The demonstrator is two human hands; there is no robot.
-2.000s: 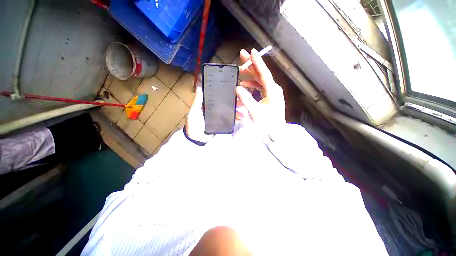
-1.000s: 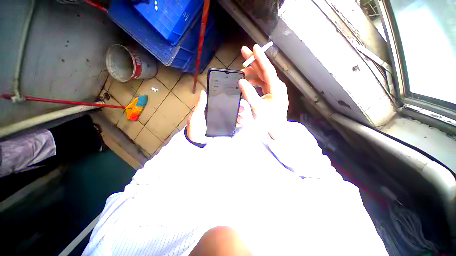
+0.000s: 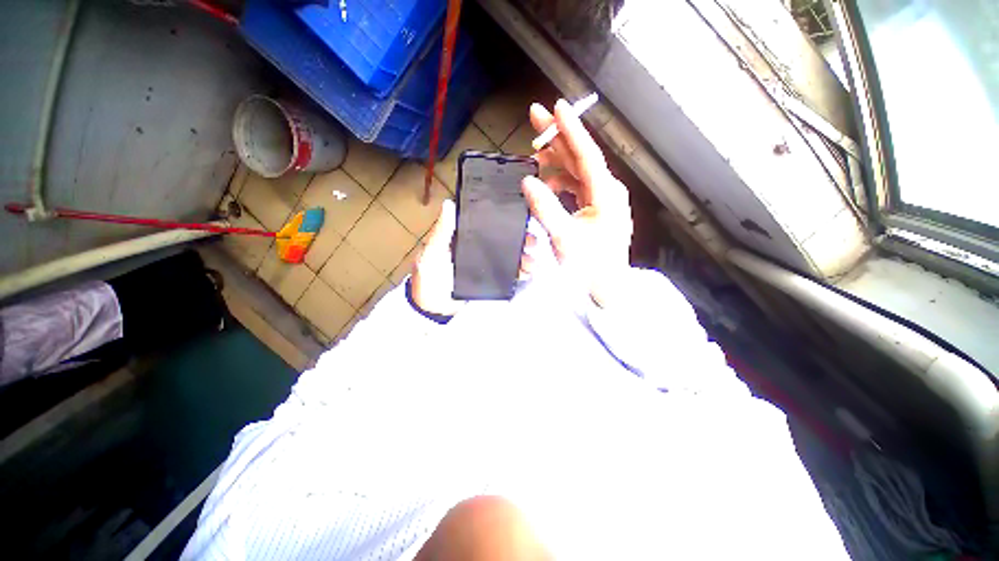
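A black smartphone [image 3: 490, 228] with a dim grey screen stands upright in the middle of the view. My left hand [image 3: 436, 263] holds it from the left side and from behind; some fingertips show at its right edge. My right hand [image 3: 588, 208] is at the phone's upper right, its thumb or a finger at the screen's right edge. A white cigarette [image 3: 565, 121] is held between two raised fingers of my right hand, pointing up and right. The white work coat [image 3: 515, 416] is overexposed and fills the lower picture.
Blue crates [image 3: 378, 66] stand at the top, with a red pole [image 3: 443, 99] beside them. A dirty whitish bucket [image 3: 268, 136] and an orange, yellow and blue brush head [image 3: 298, 235] are on the beige tiles. A window [image 3: 937, 121] and ledge are right; grey mop strands [image 3: 893, 499] show lower right.
Compared with two seconds ago, the phone is slightly lower and further right, and its screen is darker. My right hand has shifted slightly, its digit now at the screen's upper right edge.
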